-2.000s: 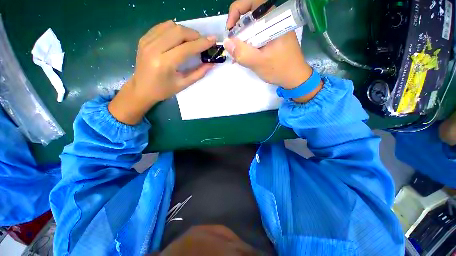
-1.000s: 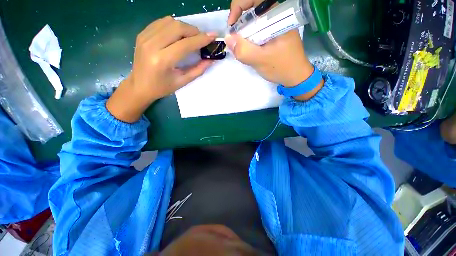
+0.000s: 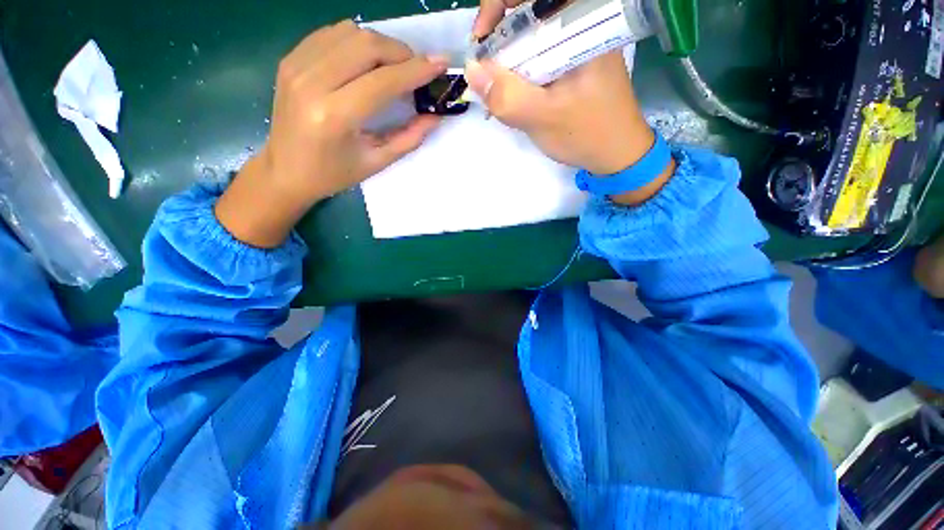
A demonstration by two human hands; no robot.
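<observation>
My left hand [image 3: 336,114] pinches a small black housing [image 3: 442,94] between thumb and fingertips above the white paper sheet [image 3: 471,186]. My right hand [image 3: 564,114] holds a clear dispensing syringe [image 3: 564,41] like a pen, tilted, with its lower end at the housing's right side. The needle tip is too small to tell whether it touches. A green air cap [image 3: 679,26] is on the syringe's upper end, cut by the top edge. A black pen-like item lies along the syringe by my right fingers. A blue wrist strap [image 3: 627,174] is on my right wrist.
A black dispenser box [image 3: 844,114] with a torn yellow label stands at right, with a clear hose [image 3: 725,112] curving to it. A crumpled white wipe [image 3: 91,104] and a long clear plastic bag [image 3: 47,176] lie at left. Blue sleeves of other people show at both sides.
The housing and syringe have moved slightly up in the picture with both hands, and the syringe has shifted a little right. The wipe and sheet also appear slightly higher. Both grips are unchanged.
</observation>
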